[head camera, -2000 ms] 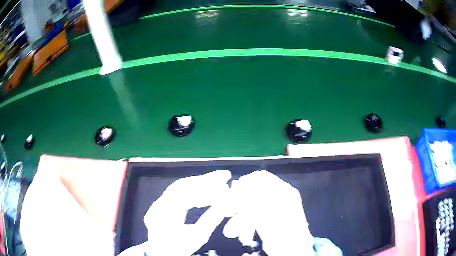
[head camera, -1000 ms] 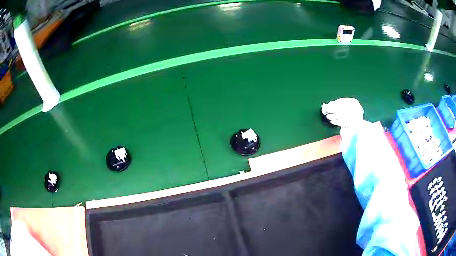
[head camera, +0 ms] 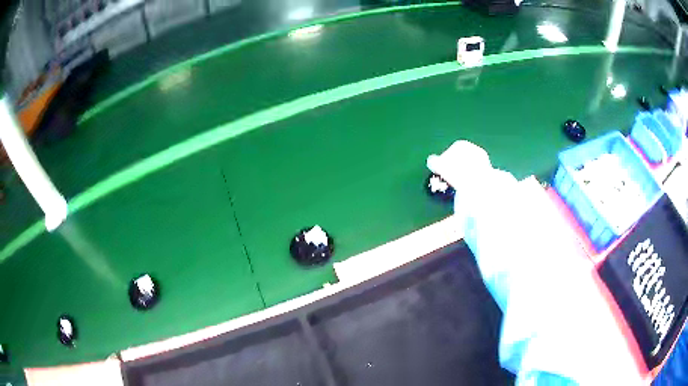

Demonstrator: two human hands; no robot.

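My right hand (head camera: 462, 163), in a white glove with a light-blue sleeve, reaches over the green belt. It is at the upper edge of a round black unit (head camera: 440, 188) with a small white part on top. The glove is overexposed, so I cannot tell whether the fingers hold anything. Another black unit (head camera: 308, 255) with a white part stands nearer, left of my hand. The wide black tray (head camera: 407, 324) lies in front of me, partly behind my sleeve. My left hand is out of the picture.
More black units (head camera: 143, 291) stand along the belt (head camera: 354, 158) at left and right. Blue bins (head camera: 597, 219) with white parts and a smaller black tray (head camera: 637, 301) with white parts in rows are at right. A white post (head camera: 30, 170) and a small white device (head camera: 470, 50) stand beyond.
Both hands were over the tray; my left hand has since left view. My right hand moved out to the belt, and the unit it largely covered now shows below the fingers. The view has turned right.
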